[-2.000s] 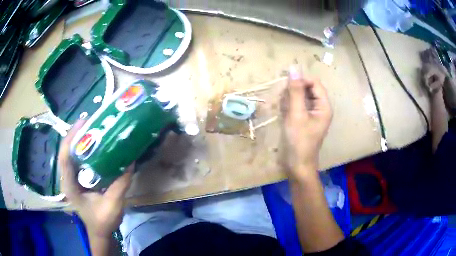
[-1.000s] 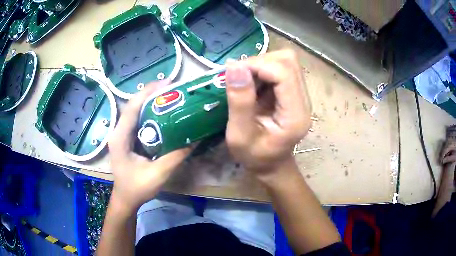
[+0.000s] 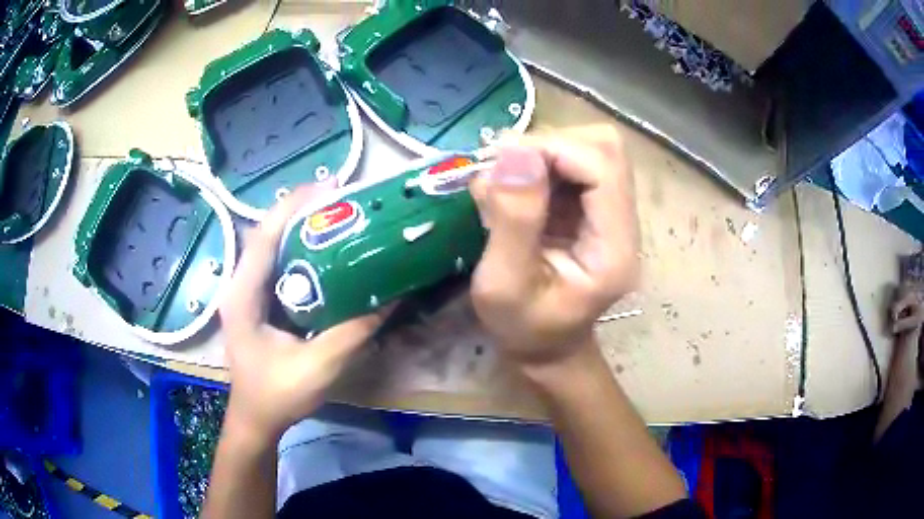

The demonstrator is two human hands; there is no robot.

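A glossy green car body shell [image 3: 405, 248] is held on its side above the bench, with two red-orange tail light lenses in silver-white surrounds. One lens [image 3: 332, 219] is near my left hand, the other [image 3: 448, 172] near my right fingertips. A round lamp [image 3: 297, 290] sits at the shell's left corner. My left hand [image 3: 294, 345] grips the shell's left end from below. My right hand [image 3: 557, 233] pinches a thin pale stick [image 3: 472, 168] between thumb and finger, its tip by the right lens. The shell's right end is hidden behind my right hand.
Several green shells [image 3: 274, 122] lie hollow side up behind and to the left. A brown cardboard carton [image 3: 648, 112] with small silver pieces stands at the back right. Blue bins [image 3: 187, 436] are below the front edge. Another person's hand [image 3: 905, 309] is at the far right.
Since two seconds ago, the shell and my left hand have moved right, and my right hand has come to the shell. In the last second, the stick has shifted from between the lenses to the right lens.
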